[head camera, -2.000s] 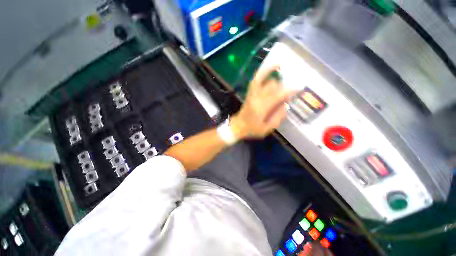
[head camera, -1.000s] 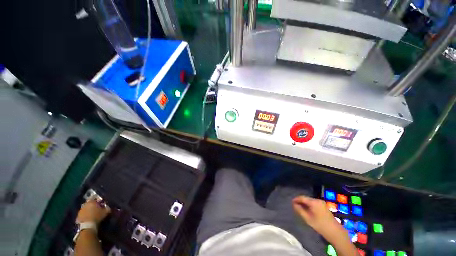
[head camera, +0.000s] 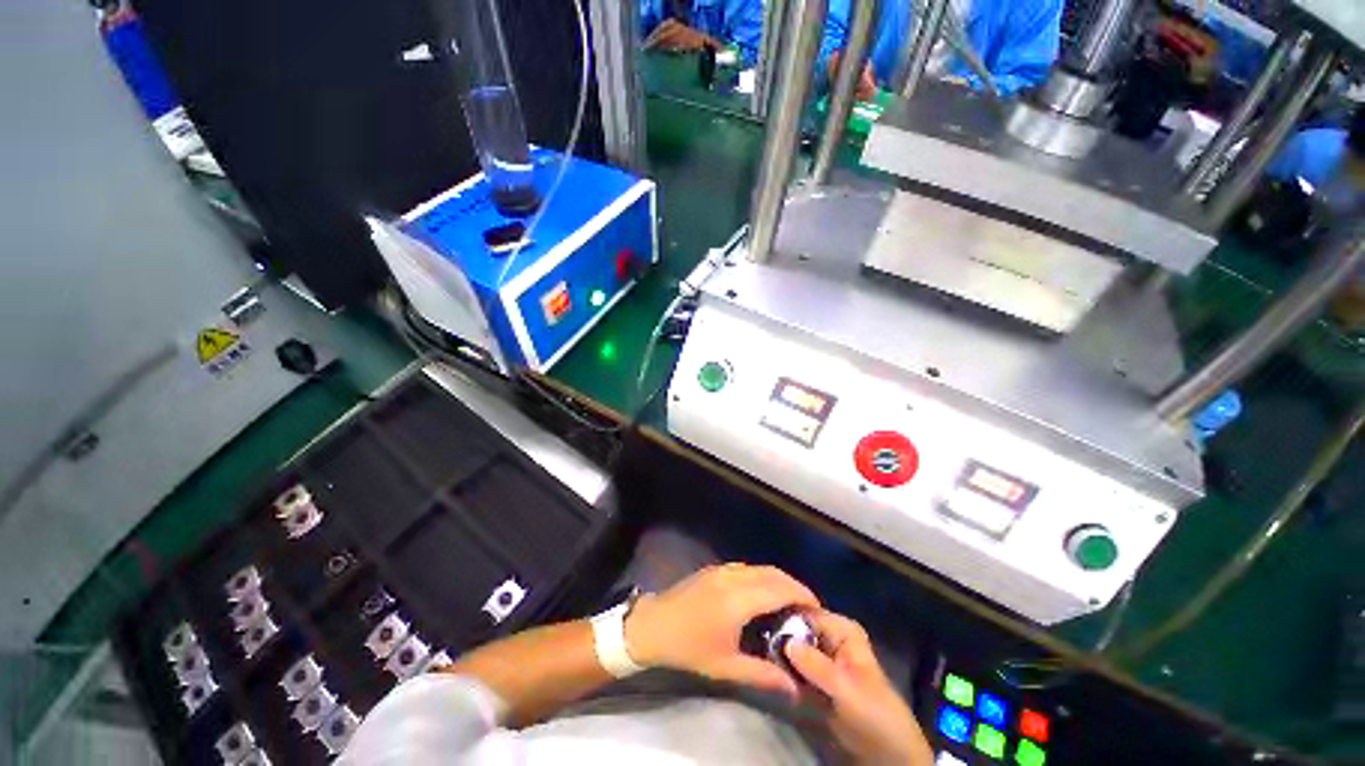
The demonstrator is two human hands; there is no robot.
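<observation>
My left hand (head camera: 716, 621) and my right hand (head camera: 856, 685) meet over my lap and hold a small dark piece with a silvery face (head camera: 789, 635) between the fingers. Its details are partly hidden by the fingers. The left tray (head camera: 449, 516) is black and divided, with rows of silvery unlit parts (head camera: 307, 696). The bench press (head camera: 928, 352) stands in front, its thick upper plate (head camera: 1033, 187) above a metal block.
The white panel has a red emergency stop (head camera: 886, 460) between two timers and green start buttons (head camera: 716, 376) at its ends. A blue control box (head camera: 576, 270) stands left of the press. Lit units (head camera: 990, 721) glow at lower right. People in blue (head camera: 1018, 45) sit opposite.
My left hand has moved from the left tray to my lap and met my right hand; a small piece is now held between them. The view has turned slightly.
</observation>
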